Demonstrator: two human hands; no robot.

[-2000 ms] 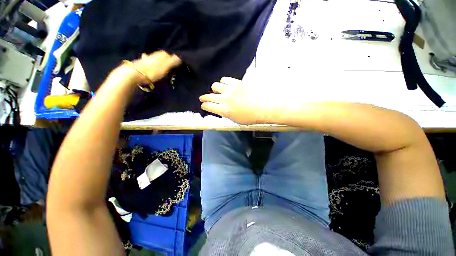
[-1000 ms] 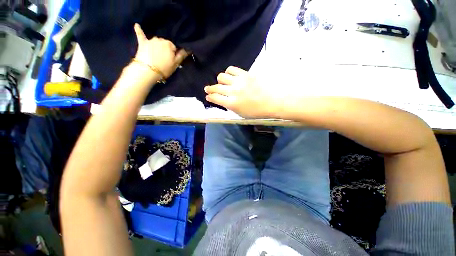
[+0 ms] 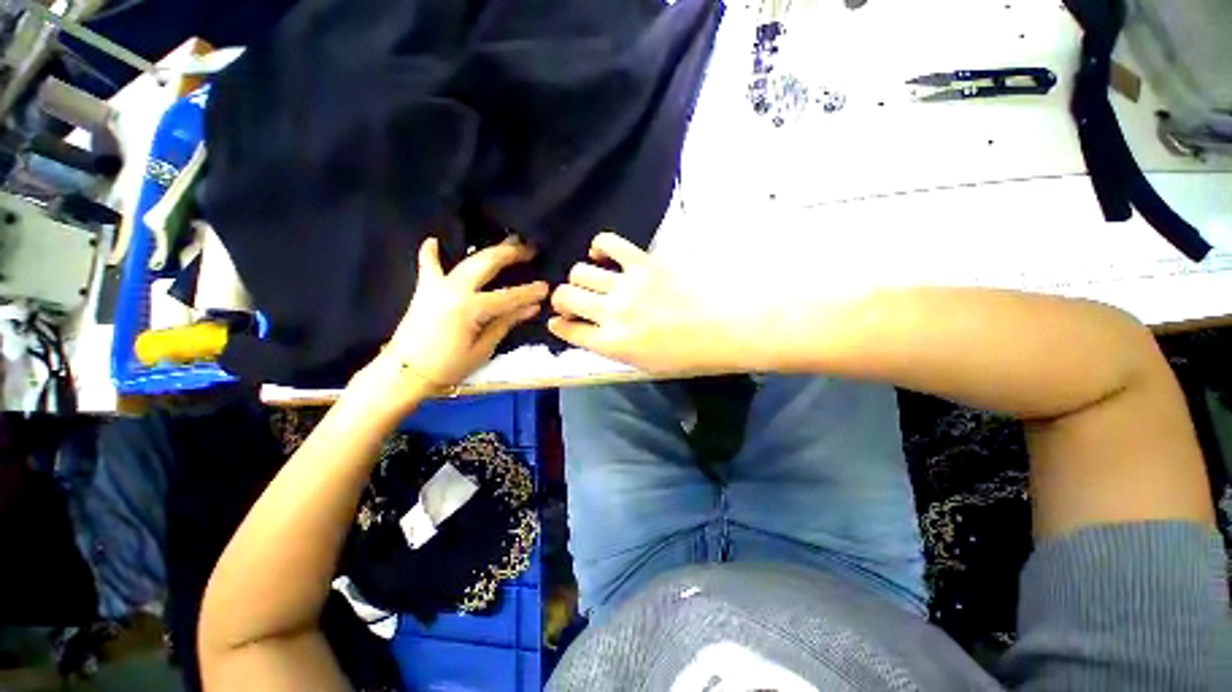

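Note:
A large plain black cloth (image 3: 392, 135) lies over the left and middle of the white table, its near edge close to the table's front edge. My left hand (image 3: 469, 308) rests on the cloth's near part, fingers spread, with fingertips near a small light fleck. My right hand (image 3: 622, 304) lies at the cloth's right near edge, its fingertips close to my left fingers. Both hands touch the cloth; whether the fingertips pinch it is hard to tell.
Dark-handled snips (image 3: 986, 84) and black strips (image 3: 1111, 135) lie at the right of the table (image 3: 865, 230). A blue basket (image 3: 135, 298) with a yellow cone (image 3: 183, 343) stands left. Below is a blue crate (image 3: 466, 662) holding embroidered black pieces (image 3: 446, 541).
My left hand has moved nearer to my right hand and the table's front edge, its fingers now meeting close to my right fingertips. The camera view has shifted slightly. My right hand stays at the cloth's edge.

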